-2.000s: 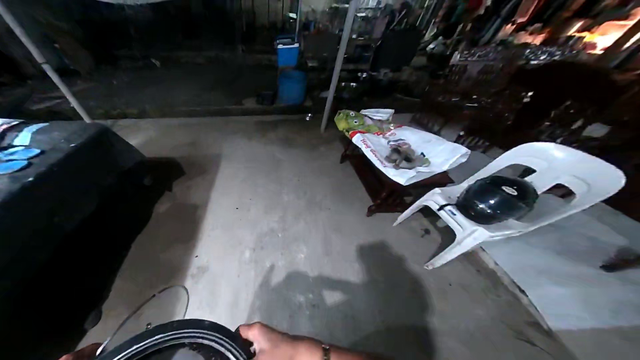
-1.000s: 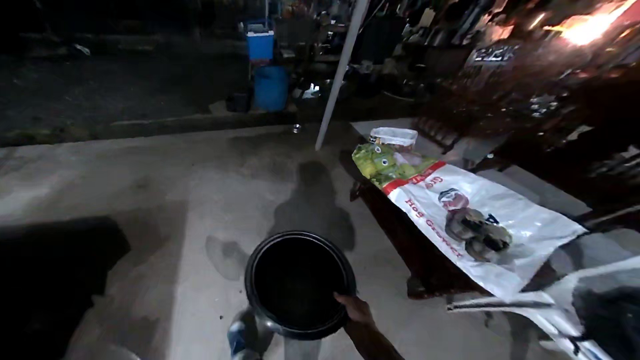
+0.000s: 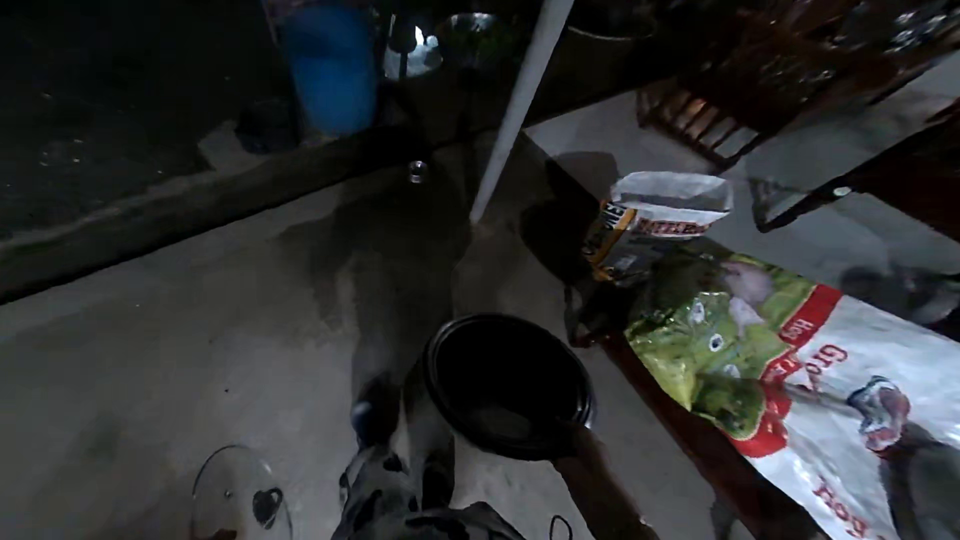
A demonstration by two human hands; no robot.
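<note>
A dark round pot (image 3: 510,386), its mouth facing up and its inside in deep shadow, is in front of me. My right hand (image 3: 574,442) grips its near right rim. At the lower left is a clear glass lid (image 3: 196,487) with a thin rim and a dark knob. Only a small part of my left hand (image 3: 223,534) shows at the lid's lower edge, at the frame's bottom; most of the hand is hidden. Right of the pot, a printed plastic sack (image 3: 847,330) lies spread on a dark wooden table (image 3: 675,427).
An open printed bag (image 3: 671,191) stands at the table's far end. Beyond the pot, a pale slanted pole (image 3: 517,112) meets the concrete floor (image 3: 262,315). A small cup (image 3: 418,172) and a blue barrel (image 3: 330,71) are by the curb. My leg and shoe (image 3: 371,412) are below.
The view has moved nearer the table and sack. The white chair and helmet seen earlier are out of view. My right hand stays on the pot's rim. The glass lid shows again at lower left.
</note>
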